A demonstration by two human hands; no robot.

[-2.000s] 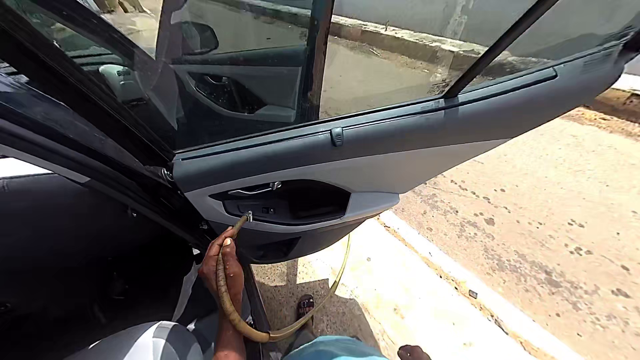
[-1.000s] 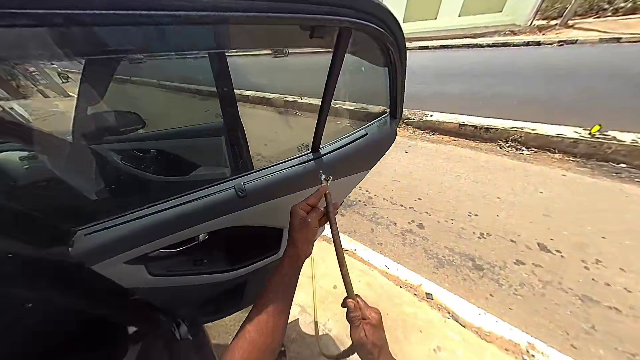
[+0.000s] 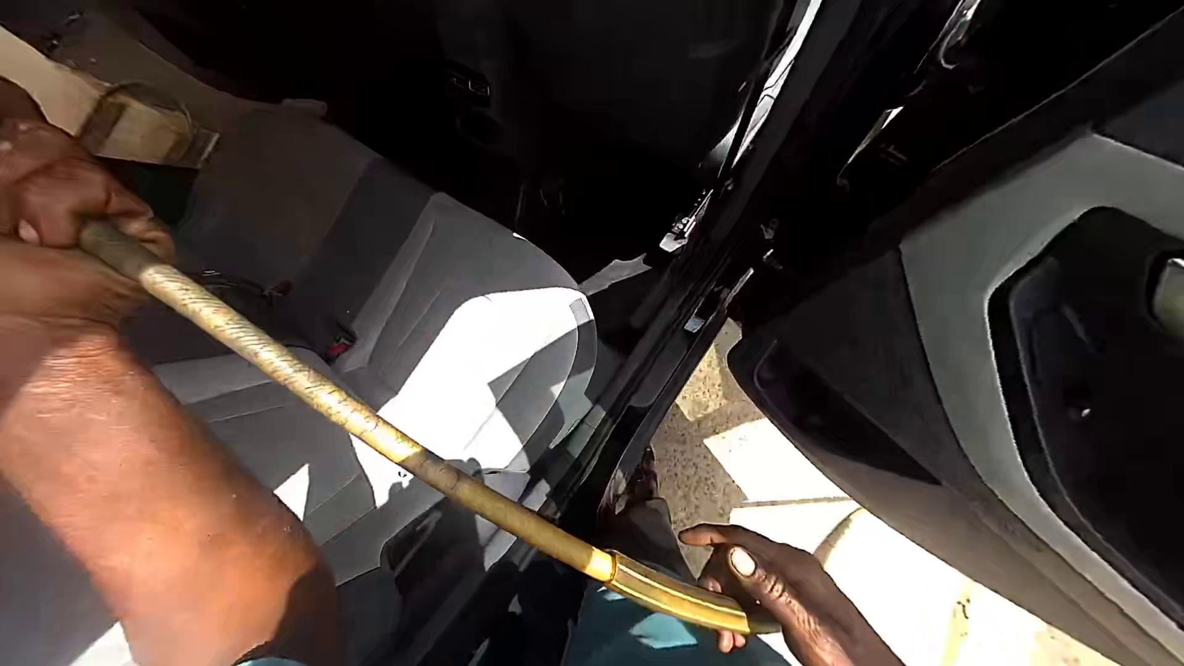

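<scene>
A yellowish-brown flexible hose runs slantwise across the view, from upper left to lower right. At the left edge my left hand is closed around the hose near its upper end; the tip beyond the fist is hidden. Low at the right of centre, my right hand holds the lower part, where a brighter yellow sleeve covers the hose, with fingers curled beneath it. Behind the hose are the grey fabric car seats, partly sunlit.
The open car door's inner panel fills the right side. A dark door pillar stands between it and the seats. Paved ground shows through the gap. A red seat-belt buckle lies by the seats.
The view has swung from the door window and road to the car's interior. Both hands, on the hose near the window a second ago, now hold it across the seats, farther apart.
</scene>
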